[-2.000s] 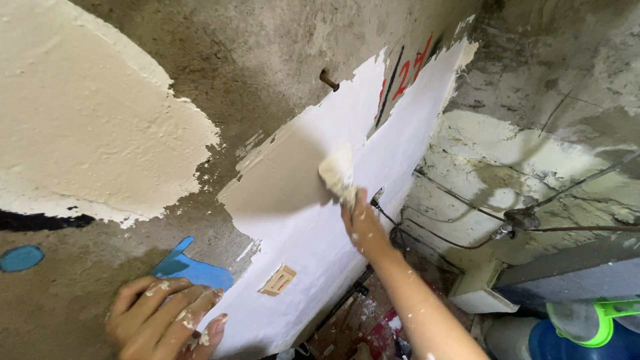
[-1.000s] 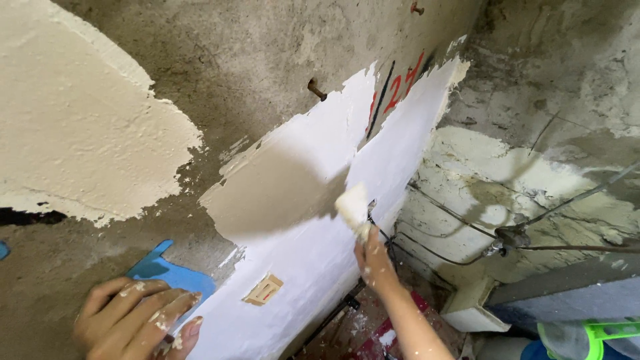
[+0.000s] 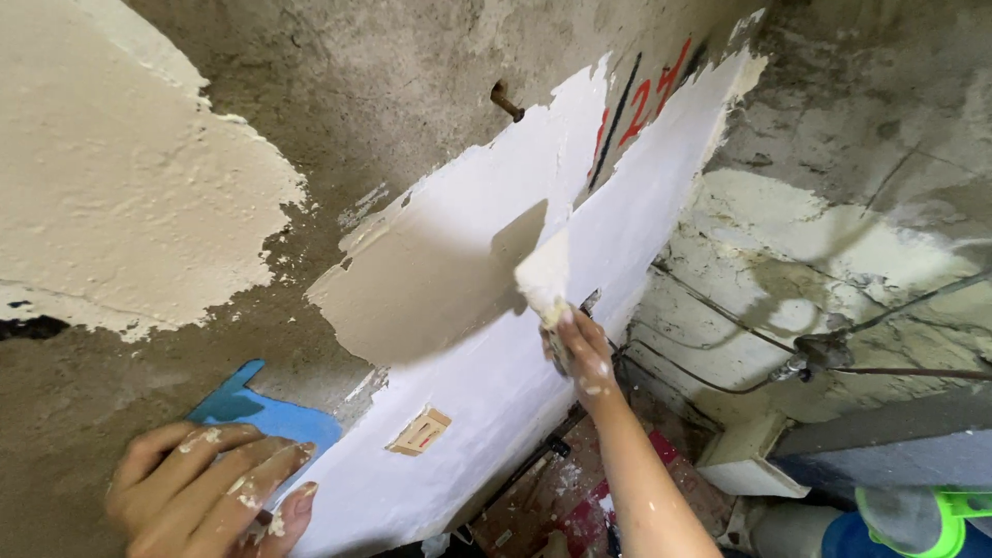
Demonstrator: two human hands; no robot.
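Note:
My right hand [image 3: 585,349] is closed on the handle of a putty knife [image 3: 545,275], whose blade is coated with cream-white filler. The blade is over the freshly coated white part of the concrete wall [image 3: 496,372]; whether it touches the coat cannot be told. At the lower left, my left hand [image 3: 213,488] has bent fingers spotted with dried filler. What lies in its palm is hidden. Behind its fingers a blue painted patch [image 3: 287,418] shows on the wall. A small tan wall box cover [image 3: 419,432] sits within the white coat.
A rusty bolt [image 3: 508,102] juts from the bare concrete above the coat. Cables [image 3: 721,310] run to a junction [image 3: 823,353] on the adjoining wall at right. Below stand a grey ledge [image 3: 891,442] and a container with a bright green rim [image 3: 949,519]. The floor [image 3: 558,480] is littered with debris.
The view has shifted slightly. My right hand and the putty knife have moved down along the wall since the oldest frame. My left hand stays at the lower left.

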